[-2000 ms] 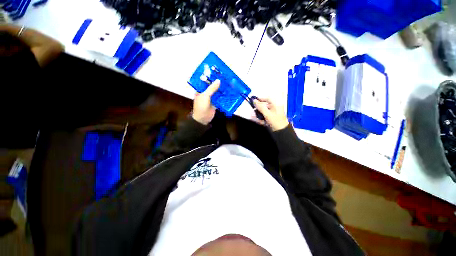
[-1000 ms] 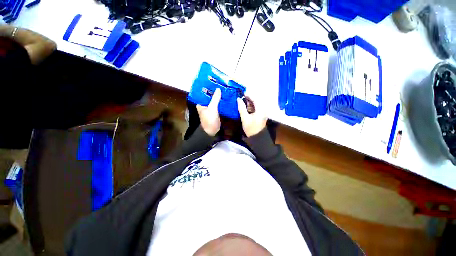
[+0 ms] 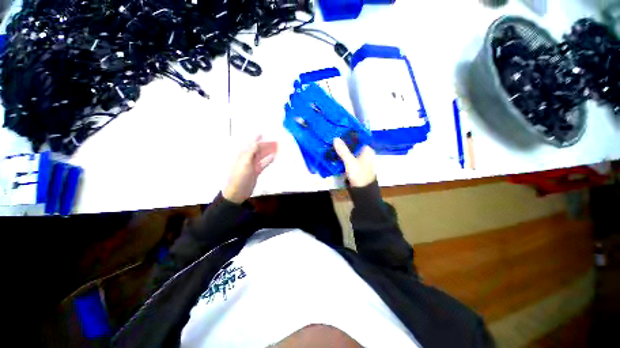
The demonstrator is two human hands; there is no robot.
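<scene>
My right hand [image 3: 356,162] holds a blue insert [image 3: 328,122] by its lower right corner. Two metal-tipped plugs show on the insert, and the dark cable [image 3: 345,145] lies at its lower end beside my thumb. The insert is over the nearer box pile [image 3: 331,80] and hides most of it; I cannot tell if they touch. My left hand [image 3: 251,166] is open and empty over the table edge, left of the insert. A stack of white-and-blue retail boxes [image 3: 389,95] stands just right of the insert.
A large black cable pile [image 3: 129,51] covers the back left of the table [image 3: 177,146]. More boxes [image 3: 60,187] lie at the left edge. A blue pen [image 3: 459,132], a short pale stick [image 3: 470,149] and a grey basin [image 3: 491,64] of black cables are at right.
The view has turned right. My left hand has let go of the insert. My right hand has carried the insert with its cable to the right, over the nearer box pile.
</scene>
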